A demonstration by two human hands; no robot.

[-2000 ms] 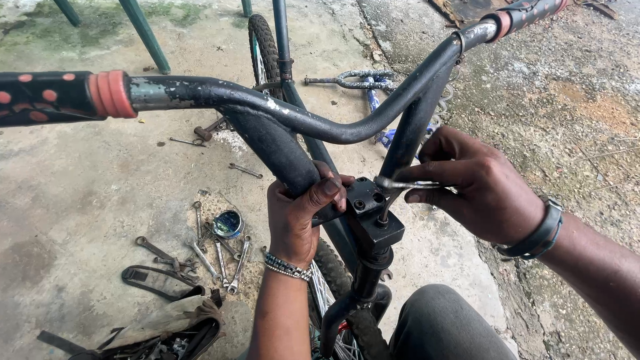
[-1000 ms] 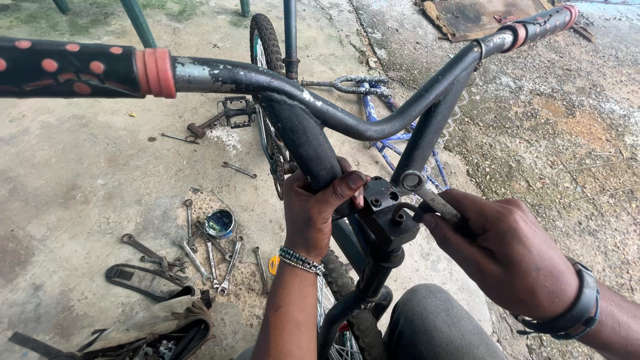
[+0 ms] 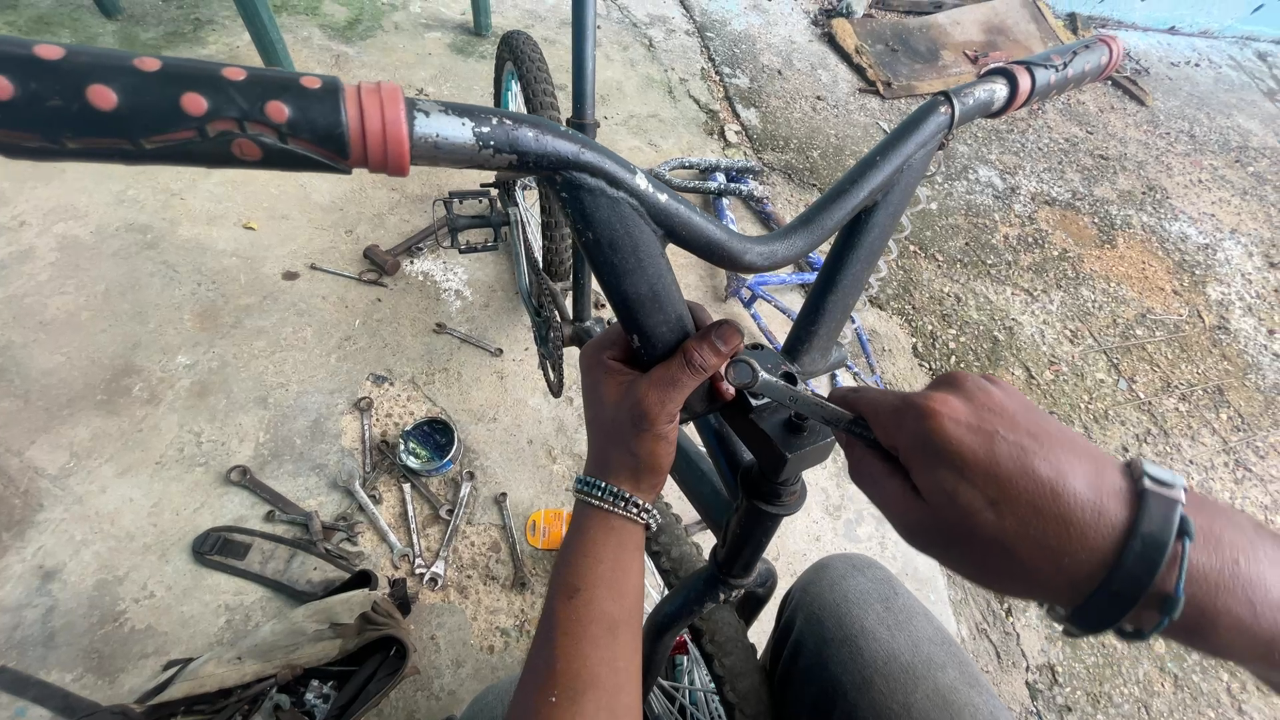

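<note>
My left hand is wrapped around the lower left tube of a black bicycle handlebar, close to the black stem clamp. In my right hand is a steel combination wrench, its ring end lying at the top of the clamp near the bolts. Whether the ring sits over a bolt head cannot be told. The handlebar has a black grip with red dots at its left end and a similar grip at its right end. Below the clamp, the black fork straddles the front tyre.
Several wrenches lie on the concrete beside a small open tin. An open tool bag is at lower left, a hammer near the pedal. Behind the handlebar lies a blue bicycle frame. My knee is beside the front wheel.
My right hand has moved with the wrench; its ring end, beside the clamp's right side a second ago, now lies across the clamp's top. My left hand keeps its hold on the handlebar.
</note>
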